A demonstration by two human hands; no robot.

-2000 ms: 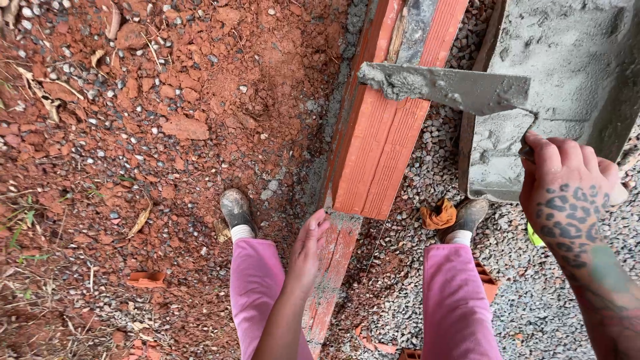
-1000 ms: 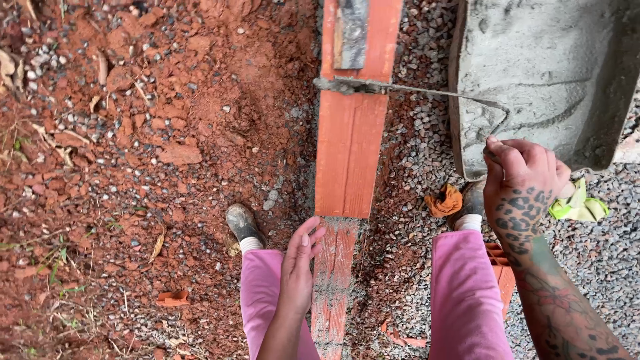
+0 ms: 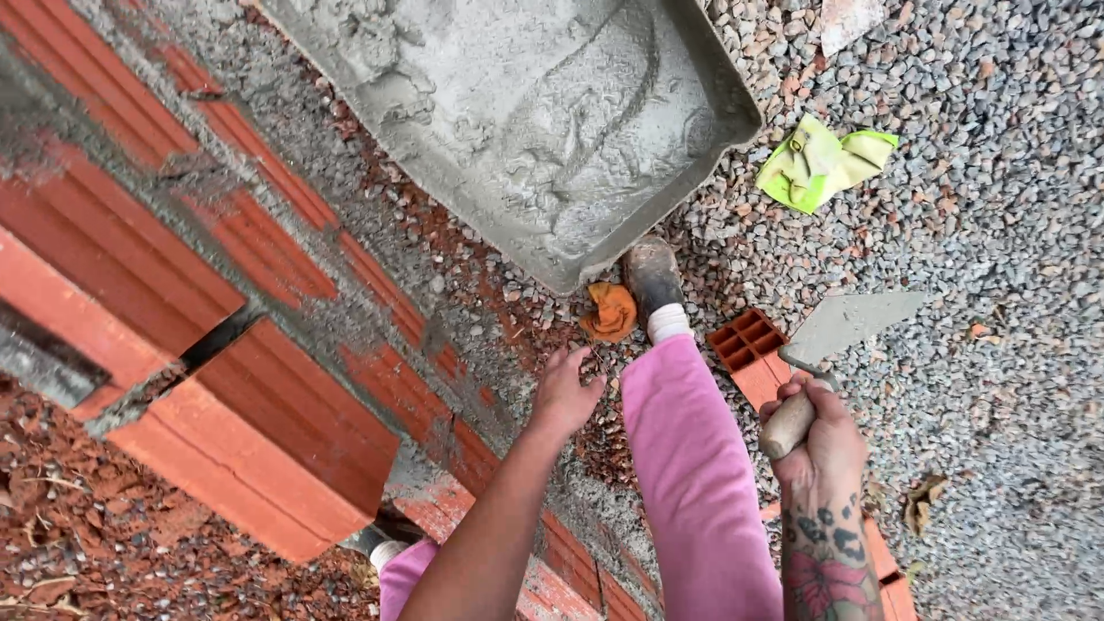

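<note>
My right hand (image 3: 815,427) is closed round the wooden handle of a brick trowel (image 3: 849,326), whose blade lies over the gravel beside a hollow clay brick (image 3: 749,354). My left hand (image 3: 567,392) holds nothing, its fingers apart, just below a crumpled orange cloth (image 3: 611,312). To its left runs a wall of red hollow clay bricks (image 3: 401,388) with mortar joints. On the top course sits an end brick (image 3: 259,440), with a dark gap between it and the brick behind. A mortar tub (image 3: 595,259) holding wet grey mortar (image 3: 535,112) stands at the top.
A yellow-green cloth (image 3: 815,164) lies on the gravel (image 3: 992,345) right of the tub. My boot (image 3: 653,272) is beside the tub's corner. More clay bricks (image 3: 893,578) lie at the lower right, partly behind my forearm. Red soil (image 3: 78,517) borders the wall at lower left.
The view has swung right. The trowel, earlier across the top of the wall, is now over the gravel. My left hand has left the end of the top brick.
</note>
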